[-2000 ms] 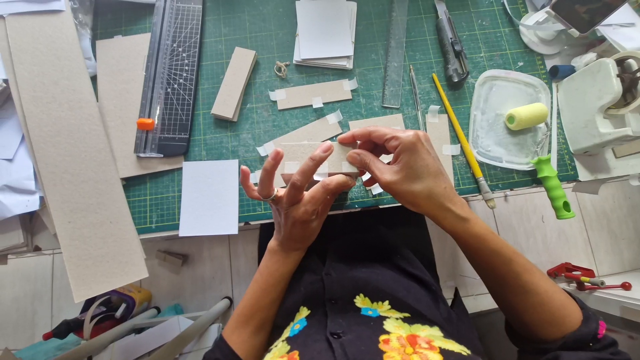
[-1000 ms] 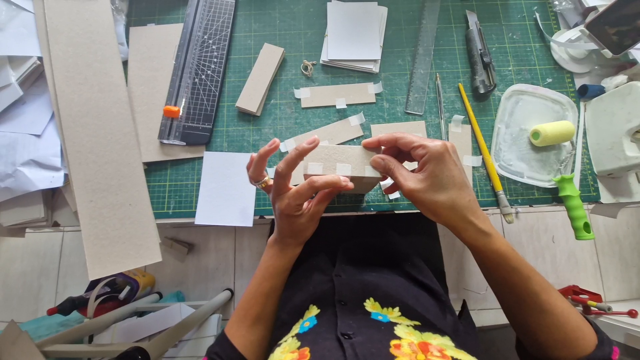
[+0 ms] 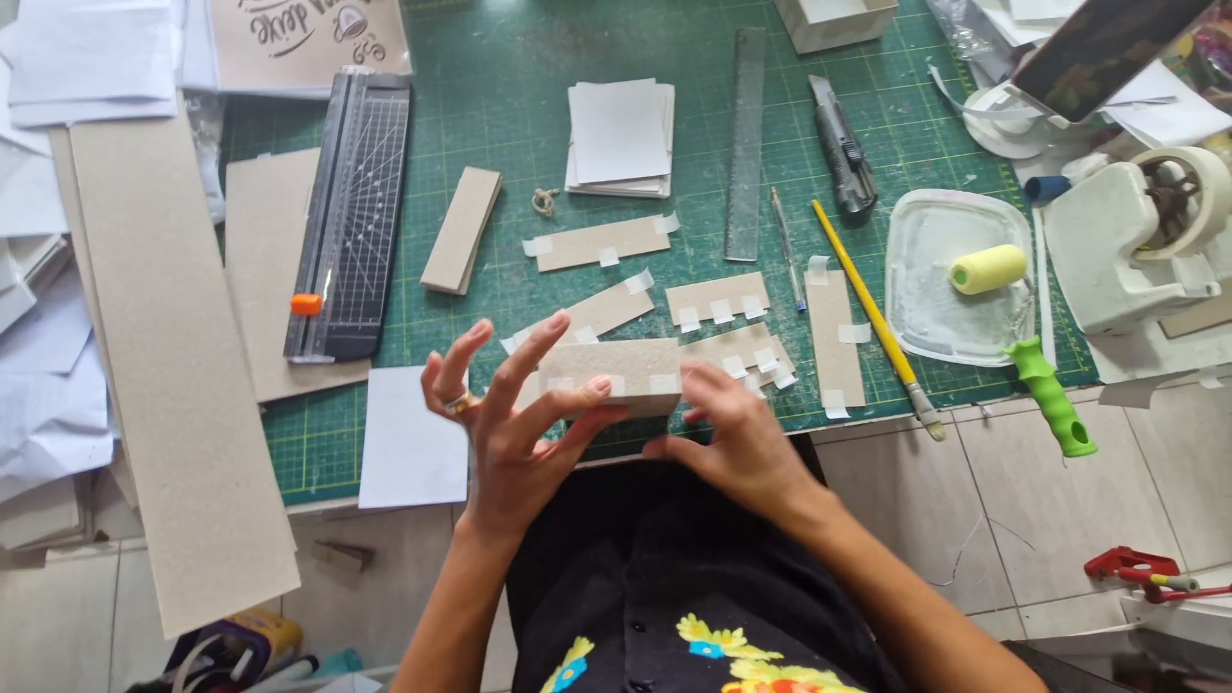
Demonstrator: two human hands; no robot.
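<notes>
My left hand [image 3: 525, 414] grips a small beige cardboard piece [image 3: 616, 361] near the table's front edge; it looks folded or joined along one long side, with white tape tabs there. My right hand [image 3: 741, 433] is at the piece's right end, slightly blurred, its fingers apart; whether a fingertip touches the cardboard is hard to tell. Around them lie cardboard strips with tape tabs: one strip [image 3: 604, 243] behind, a short one [image 3: 717, 294] to the right, and an upright one [image 3: 835, 337] beside a yellow-handled paintbrush [image 3: 866, 294].
A green cutting mat [image 3: 481, 77] bears a paper trimmer [image 3: 351, 221], stacked white cards [image 3: 621, 135], a clear ruler [image 3: 744, 144], a utility knife [image 3: 844, 144], a pen [image 3: 787, 250], and a plastic lid [image 3: 910, 308] with a foam roller [image 3: 989, 269]. A tape dispenser [image 3: 1097, 241] stands right.
My right hand's fingers, pinching the cardboard piece's right end before, have spread and shifted slightly down. My left hand still holds the piece. The view has shifted.
</notes>
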